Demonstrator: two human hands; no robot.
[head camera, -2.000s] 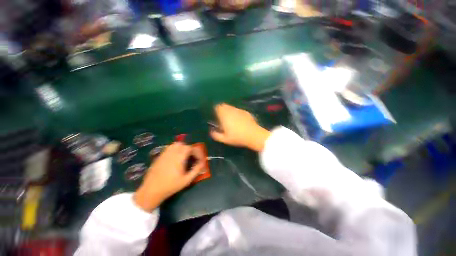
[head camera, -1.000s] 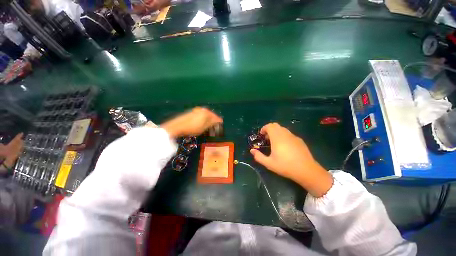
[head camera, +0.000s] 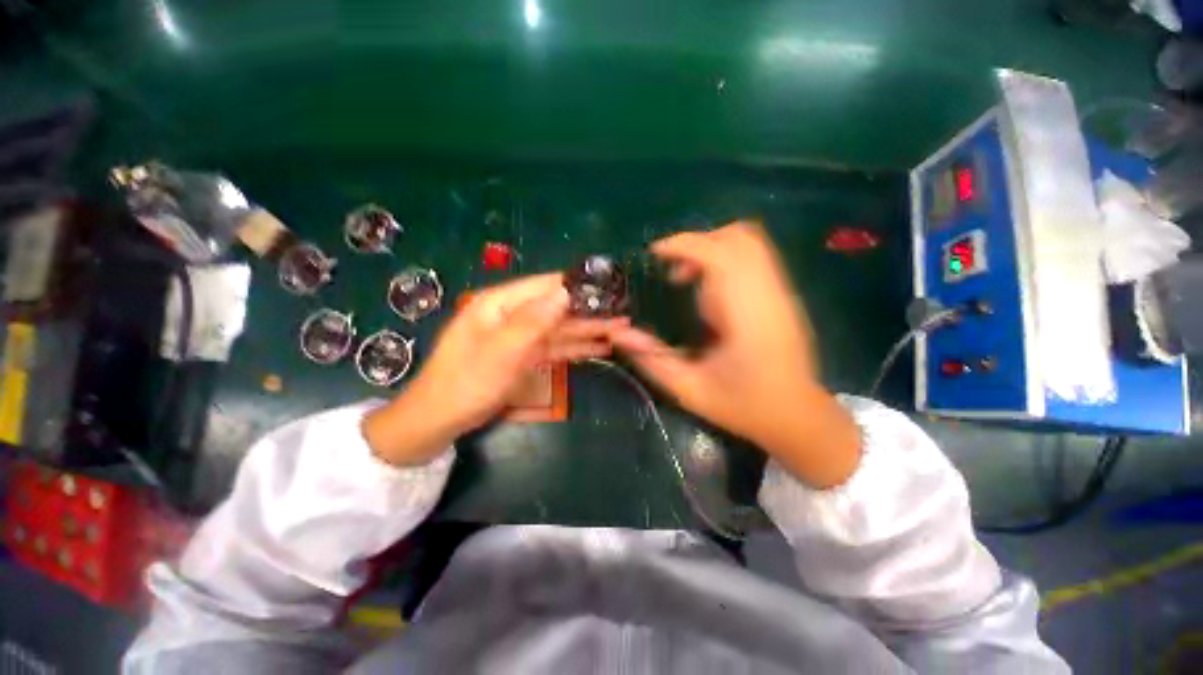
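Note:
My left hand (head camera: 495, 346) holds a dark round unit (head camera: 596, 286) at its fingertips, above the right part of the orange-framed plate (head camera: 554, 396). The hand covers most of the plate. My right hand (head camera: 739, 336) is just right of the unit, slightly blurred, with thumb and fingers apart and nothing seen in it. Its thumb is near my left fingertips; I cannot tell if they touch. Several round units with shiny rims, one of them here (head camera: 384, 357), lie on the green mat left of my left hand.
A blue control box (head camera: 976, 343) with two lit displays stands at the right. A grey-white lead (head camera: 673, 455) curves over the mat. Small red pieces (head camera: 497, 256) lie beyond. A clear bottle (head camera: 198, 211), white paper (head camera: 218, 314) and red tray (head camera: 66, 528) are left.
The view has shifted. The unit that was at my right hand is now in my left hand's fingers over the plate. My right hand has opened beside it.

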